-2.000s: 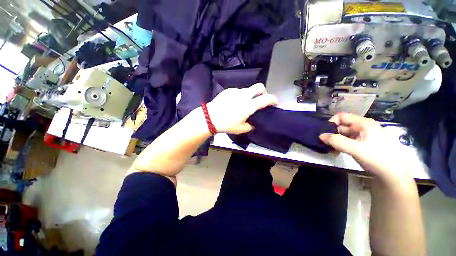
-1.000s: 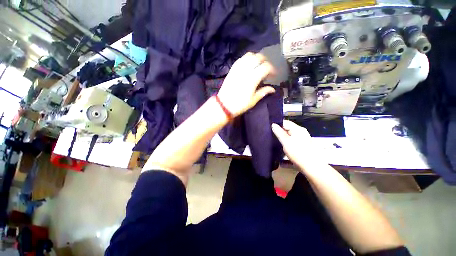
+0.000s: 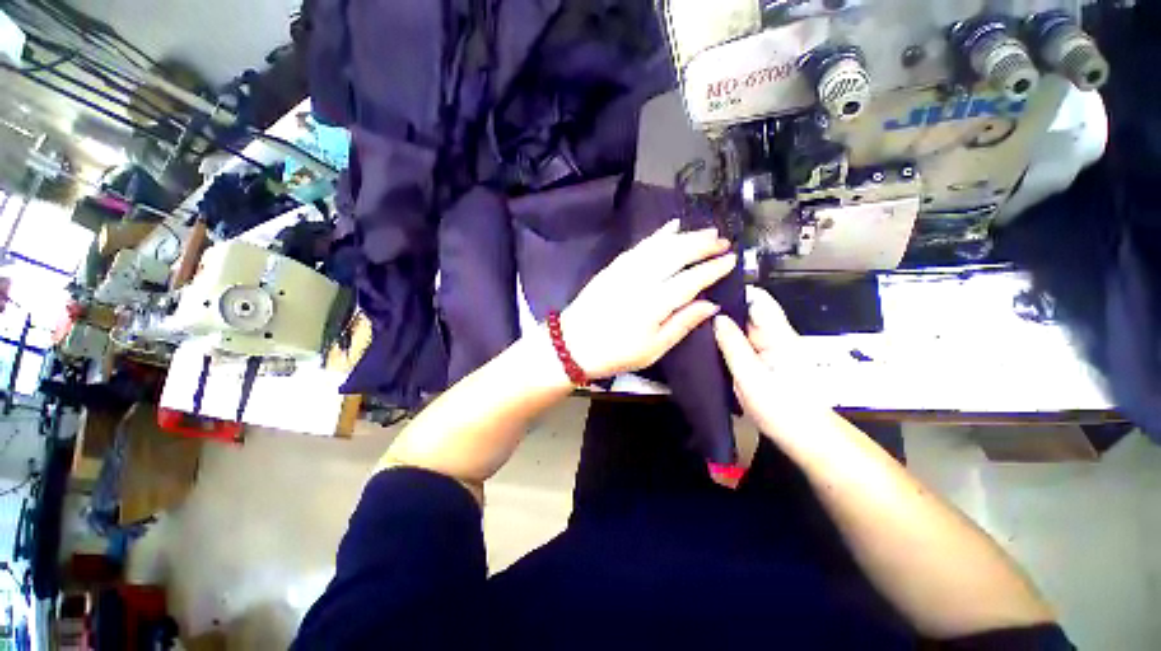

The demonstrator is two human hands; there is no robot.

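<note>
A dark purple garment piece [image 3: 694, 369] lies at the overlock machine's needle area and hangs over the table's front edge. My left hand [image 3: 647, 305] lies on it with fingers spread, fingertips close to the presser foot area [image 3: 751, 235]. My right hand [image 3: 764, 363] is at the piece's right edge, fingertips touching the cloth near my left fingers. Whether its fingers pinch the cloth is hard to tell. The white-grey overlock machine [image 3: 879, 140] stands just beyond my hands. The cloth's far end under the machine is hidden.
A large dark purple garment bundle [image 3: 408, 165] lies left of the machine and hangs off the table. A cream sewing machine [image 3: 255, 305] stands at the left. Dark cloth [image 3: 1108, 254] hangs at the right. A brown box [image 3: 1050, 443] is below the table edge.
The cloth piece has gone from lying sideways in both hands to pointing lengthwise toward the needle area. My left hand has come down flat on it; my right hand has moved left.
</note>
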